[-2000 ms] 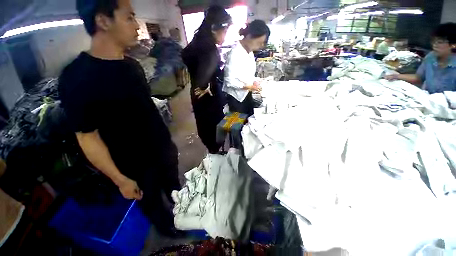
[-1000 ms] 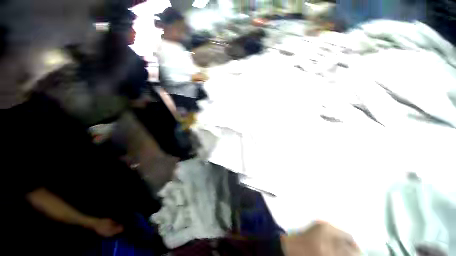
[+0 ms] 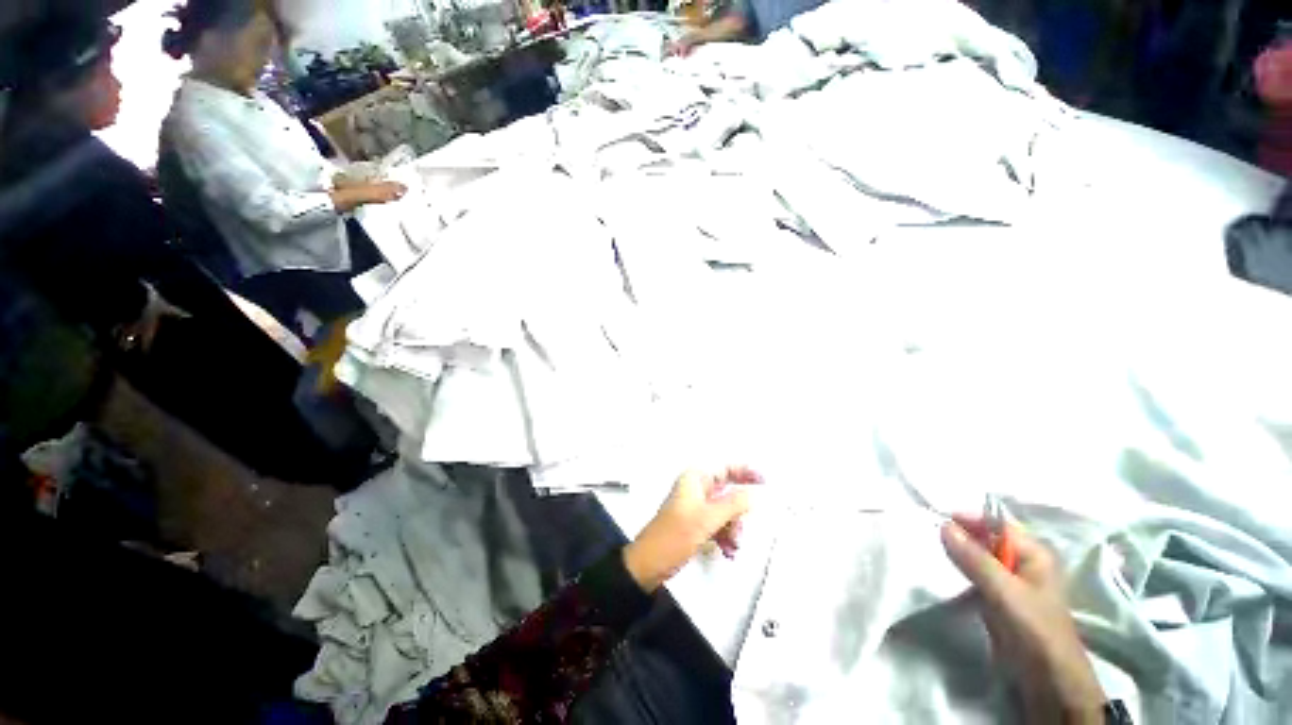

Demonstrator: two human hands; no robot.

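Observation:
A pale garment [image 3: 836, 609] lies at the table's near edge, with a small dark round button on it. My left hand [image 3: 692, 524] is at its upper left, fingers bent and partly apart; the bright cloth there is washed out, so I cannot tell if they pinch it. My right hand [image 3: 1032, 602] is over the cloth to the right, closed around small thread snips [image 3: 1005, 544] with an orange-red grip and short metal blades pointing up.
A large pile of pale garments [image 3: 496, 283] covers the table's left and far side. More pale cloth [image 3: 411, 581] is heaped below the table's left edge. A person in white [image 3: 262, 170] handles cloth at the left, beside a person in black [image 3: 184, 340]. Another person's arm [image 3: 713, 31] reaches in at the far side.
The view has swung right and down towards the table. Both my hands are now clearly in view, the snips visible in the right. The bystanders have shifted left in the picture.

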